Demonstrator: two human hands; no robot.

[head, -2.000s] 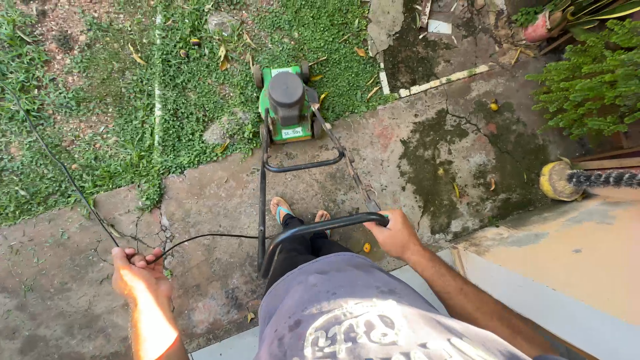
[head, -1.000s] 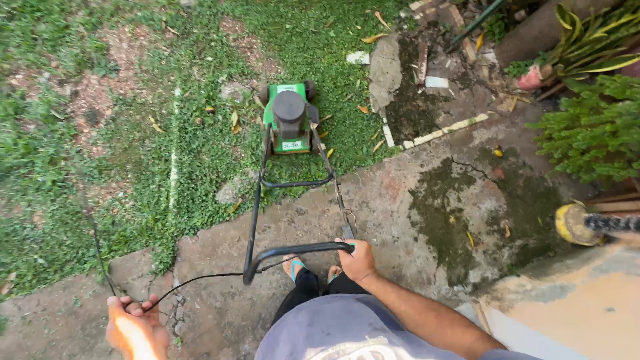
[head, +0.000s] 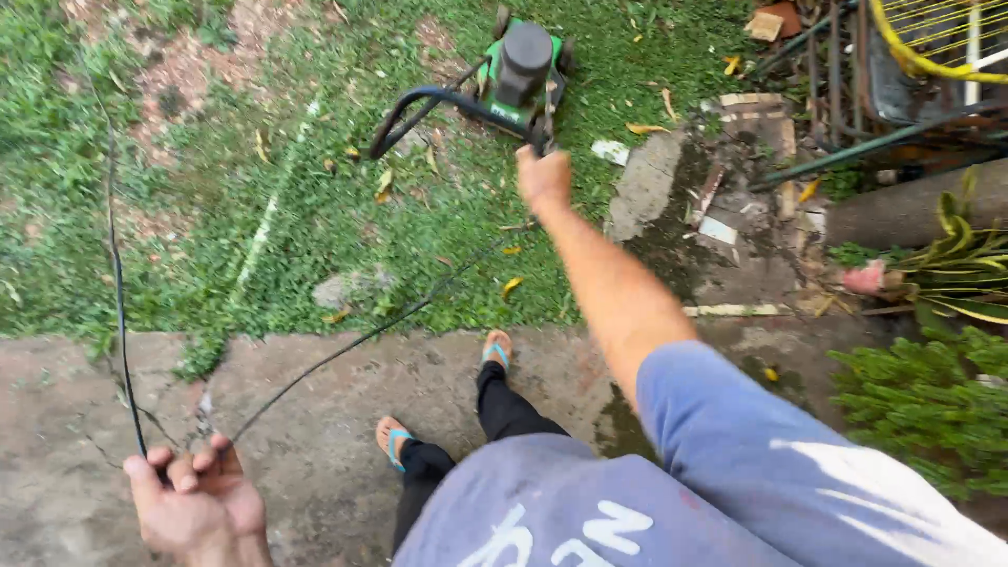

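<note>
A green lawn mower with a dark grey motor cover (head: 525, 59) is on the grass at the top centre. My right hand (head: 545, 177), its arm stretched out, grips the black mower handle (head: 441, 94) at its right end. At the lower left my left hand (head: 197, 488) holds a black power cord (head: 346, 352) between its fingers. One length of cord runs from this hand up to the right toward the handle; another goes up the left side over the grass, where its far end fades from sight.
My feet, in turquoise flip-flops, are on a cracked concrete path (head: 315, 425). A broken concrete slab (head: 646, 185) and rubble lie right of the mower. Metal frames with a yellow-rimmed strung item (head: 921, 55), a log (head: 906, 209) and leafy plants (head: 929, 402) line the right side.
The mower has moved farther up the grass, away from my feet. My right arm has stretched out with the handle, which has swung away from my body. My left hand keeps its hold on the cord.
</note>
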